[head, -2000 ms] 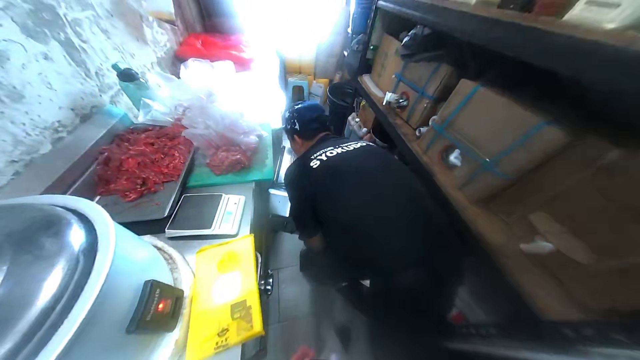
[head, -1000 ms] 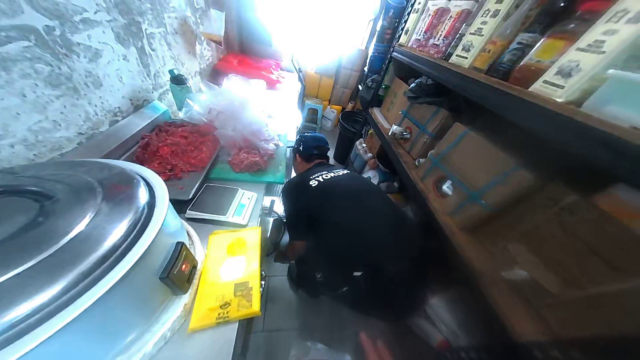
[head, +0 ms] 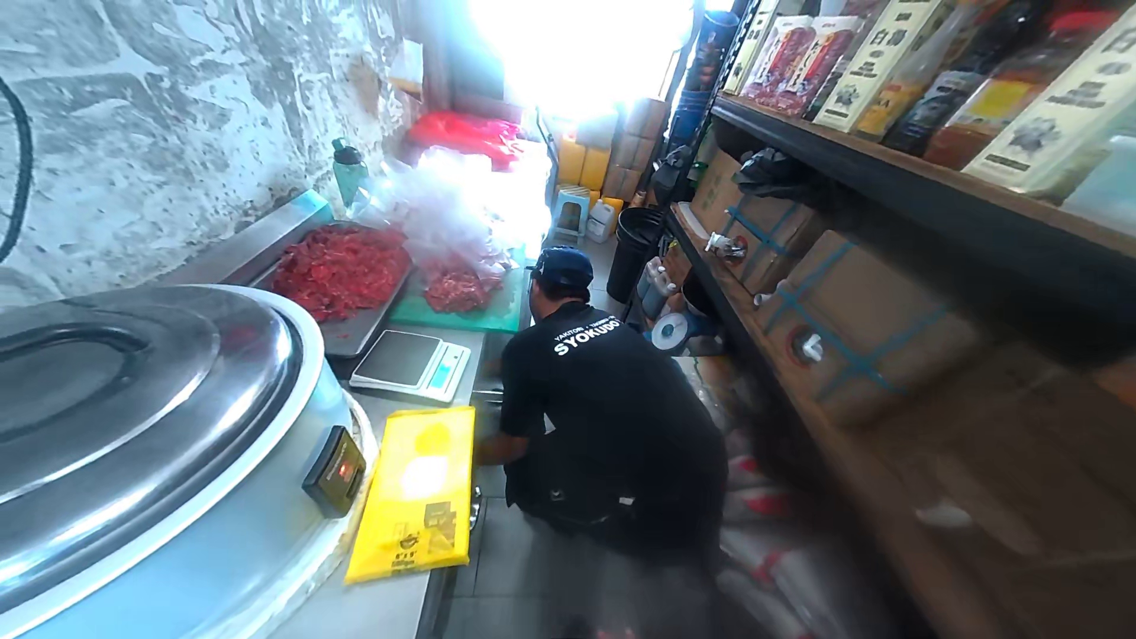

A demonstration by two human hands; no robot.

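Observation:
Neither of my hands can be made out in the head view. A tray of sliced raw red meat (head: 342, 271) lies on the steel counter at the left. Beside it, a clear plastic bag (head: 448, 209) with more meat (head: 457, 291) rests on a green cutting board (head: 404, 306). Nearer to me are a white digital kitchen scale (head: 411, 365) and a flat yellow packet (head: 417, 493), which lies at the counter's front edge. A large round cooker with a metal lid (head: 133, 382) fills the lower left.
A person in a black T-shirt and dark cap (head: 612, 417) crouches in the narrow aisle, one arm toward the counter's underside. On the right, a shelf (head: 799, 390) holds taped cardboard boxes (head: 852, 328), with bottles and cartons above. A black bin (head: 635, 244) and stacked boxes stand further back.
The view has shifted, showing more of the upper right shelf than two seconds ago. The person stays crouched in the aisle. A blurred reddish shape at the bottom edge a second ago is barely visible.

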